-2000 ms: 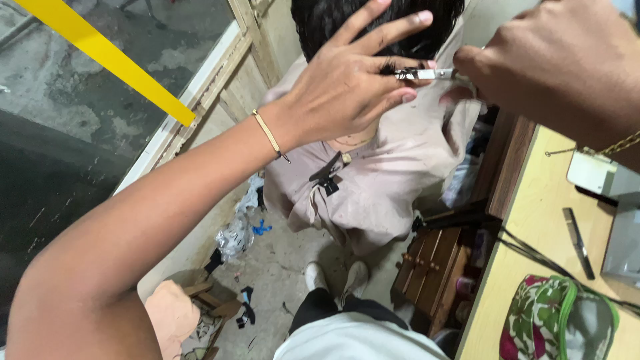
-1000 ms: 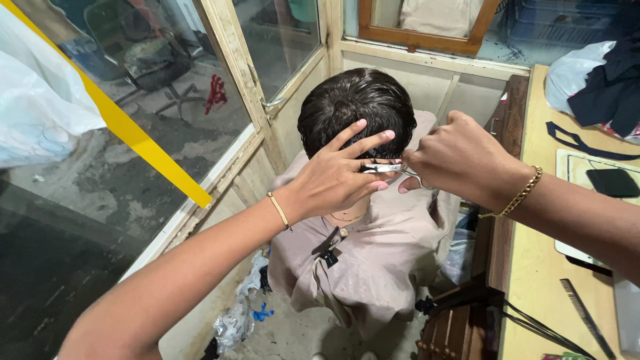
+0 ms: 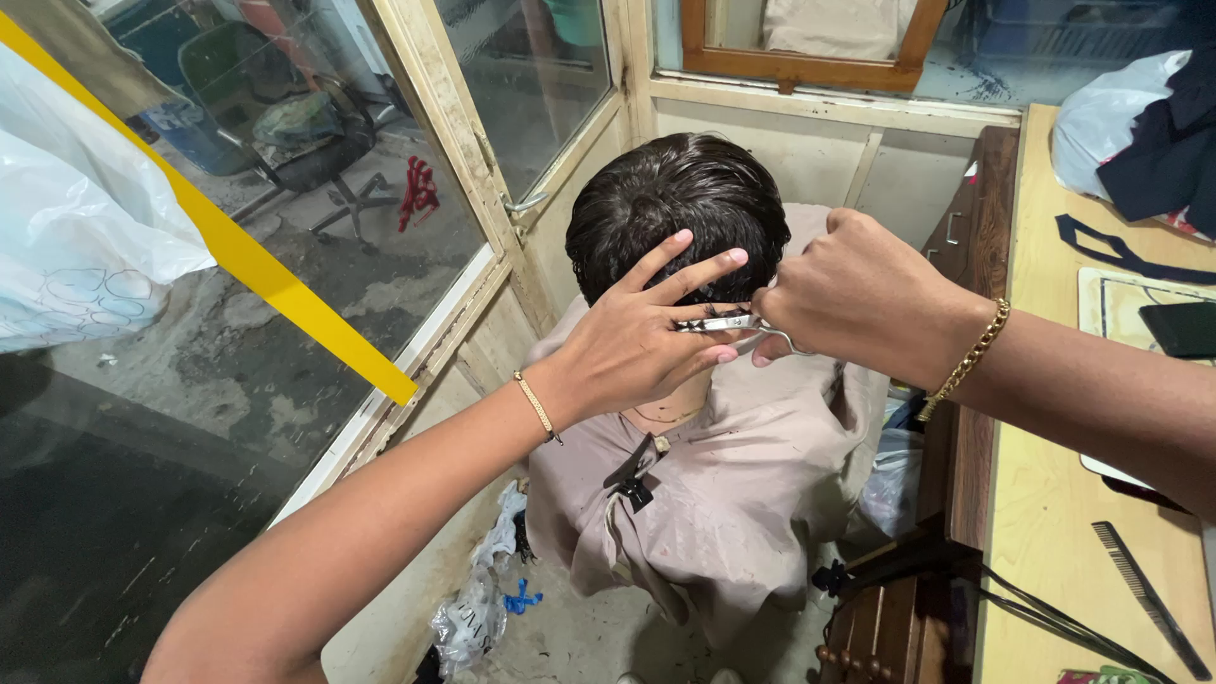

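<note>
A seated person with wet dark hair (image 3: pixel 679 190) has their back to me, wrapped in a pale pink cape (image 3: pixel 741 475) held at the back by black hair clips (image 3: pixel 632 475). My left hand (image 3: pixel 636 328) lies spread at the back of the head, with a lock of hair between two of its fingers. My right hand (image 3: pixel 855 285) grips metal haircutting scissors (image 3: pixel 722 324). Their blades lie along the fingers of my left hand, where short dark hair shows. Whether the blades are closed is hard to tell.
At right, a wooden counter (image 3: pixel 1045 570) bears a black comb (image 3: pixel 1149 598), a dark phone (image 3: pixel 1183 328) and a white plastic bag (image 3: pixel 1111 114). Glazed panels with a cream frame (image 3: pixel 513 247) stand left and ahead. A wood-framed mirror (image 3: pixel 807 71) is ahead. Plastic bags (image 3: pixel 470 617) lie on the floor.
The view has tilted up since the earliest frame, bringing the whole head into sight. Both hands remain at the back of the head, with the scissors still in my right hand.
</note>
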